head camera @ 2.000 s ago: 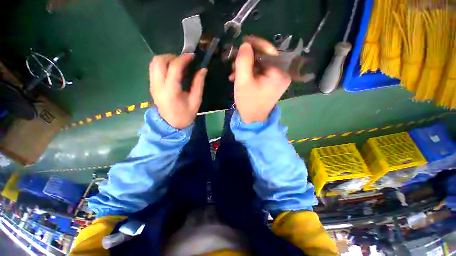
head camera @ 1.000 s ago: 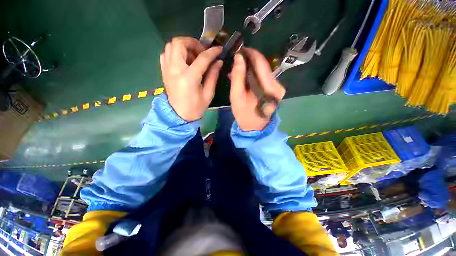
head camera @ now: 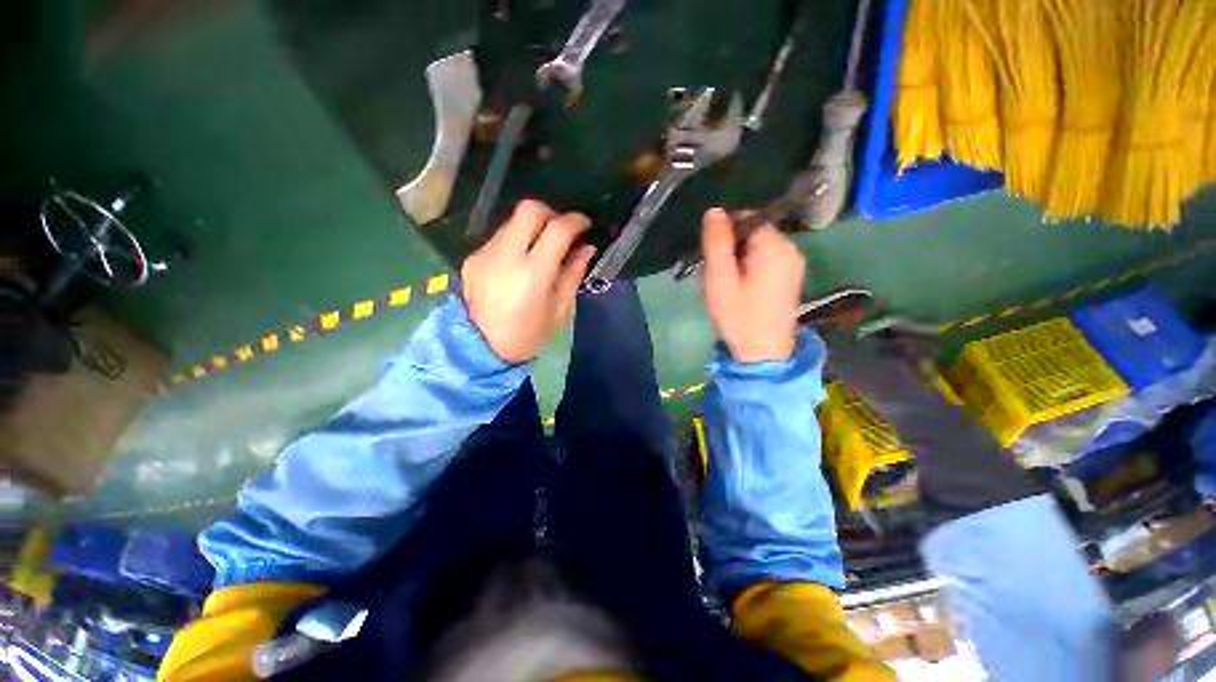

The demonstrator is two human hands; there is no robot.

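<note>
My left hand (head camera: 518,283) is at the bench's near edge with fingers curled; whether it holds something small is hidden. My right hand (head camera: 755,287) has its fingertips on a dull brown-grey open-end wrench (head camera: 804,200), partly behind the fingers and blurred. A silver adjustable wrench (head camera: 647,216) lies between my hands, its jaw pointing away from me. A bright double-ended wrench (head camera: 582,48) lies farther off. A curved metal plate (head camera: 451,123) and a narrow grey-blue strip (head camera: 499,171) lie beyond my left hand. A pale-handled tool (head camera: 836,157) lies at the right.
A blue tray (head camera: 891,193) with yellow wire bundles (head camera: 1040,107) is at the right. Behind the bench edge, a person's dark trouser leg (head camera: 934,426) and shoe are in the aisle near yellow crates (head camera: 1038,377). A spoked handwheel (head camera: 94,237) stands at the left.
My hands have moved apart. The dark piece between them no longer shows there. The right hand has shifted right with the dull wrench. A person's leg has come into view.
</note>
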